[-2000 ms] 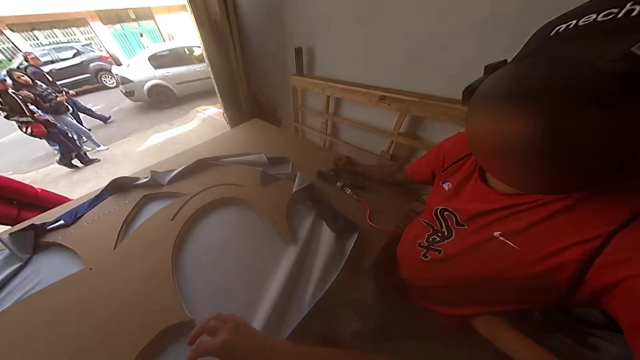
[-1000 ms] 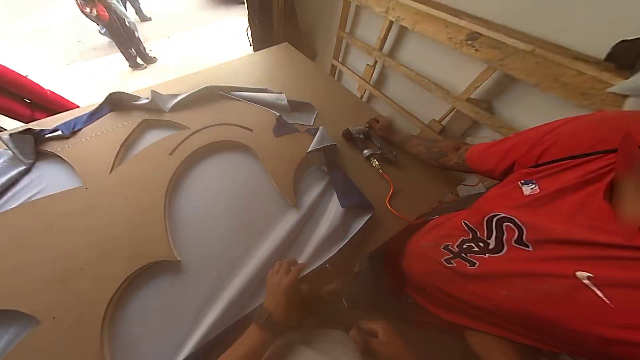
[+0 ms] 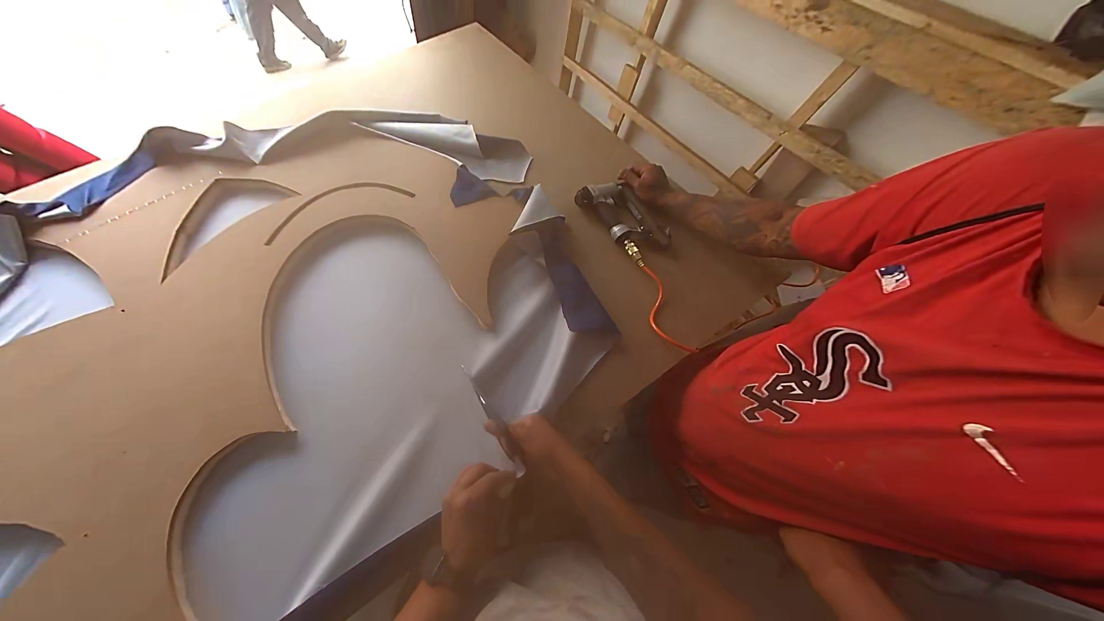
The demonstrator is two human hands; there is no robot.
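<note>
Silver-grey fabric (image 3: 371, 345) with a dark blue underside shows through the curved cut-outs of a large brown board (image 3: 207, 345). At the fabric's near edge, my left hand (image 3: 474, 509), with a dark band on the wrist, is closed on the material. Just beyond it, my right hand (image 3: 528, 442) grips a slim pointed bladed tool (image 3: 479, 398), scissors or a knife; its exact kind is unclear. The blade points away from me over the fabric. Folded fabric strips (image 3: 302, 129) lie along the board's far side. The fingers partly hide the tool's handle.
At right stands a co-worker in a red jersey (image 3: 828, 414), one hand (image 3: 647, 183) beside a pneumatic stapler or nailer (image 3: 617, 211) with an orange hose (image 3: 658, 302). Wooden frames (image 3: 690, 78) lean on the wall. A passer-by's legs (image 3: 293, 30) show outside.
My left hand has gone from resting on the fabric's edge to gripping it. My right hand has come forward over the fabric with the bladed tool. The view has tilted down.
</note>
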